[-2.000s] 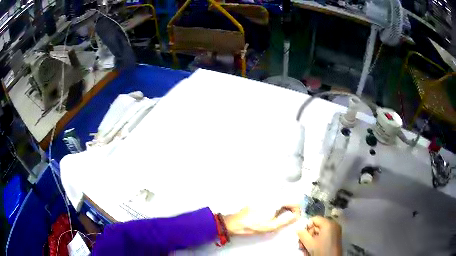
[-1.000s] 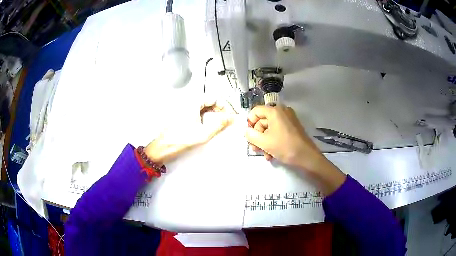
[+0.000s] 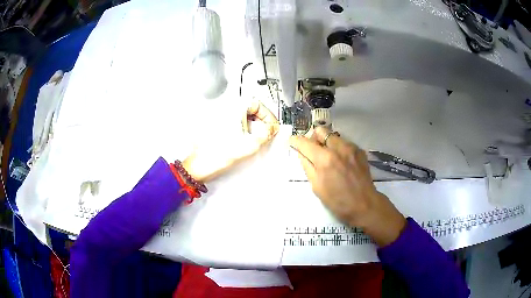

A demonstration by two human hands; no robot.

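A white fabric piece [image 3: 239, 233] lies on the white table and hangs over the front edge onto the red lap. My left hand [image 3: 236, 145] lies on it left of the needle, washed out by light, thumb and forefinger curled near the presser foot [image 3: 288, 113]. My right hand [image 3: 340, 171] is just right of and below the foot, its fingertips at a small white strip [image 3: 285, 131] in front of the needle. Whether either hand pinches cloth is too washed out to tell. The white sewing machine [image 3: 384, 70] stands above my right hand.
Dark thread snips [image 3: 402, 167] lie right of my right hand. A white sewing lamp [image 3: 209, 58] hangs left of the machine head. Pale scraps [image 3: 498, 183] lie at the right. Crumpled white cloth [image 3: 49, 110] is at the left edge. A ruler tape [image 3: 326, 237] runs along the front.
The view has swung from the left over to the machine. Since one second ago my right hand has turned from a curled fist to extended fingers, and my left hand has moved slightly up and right.
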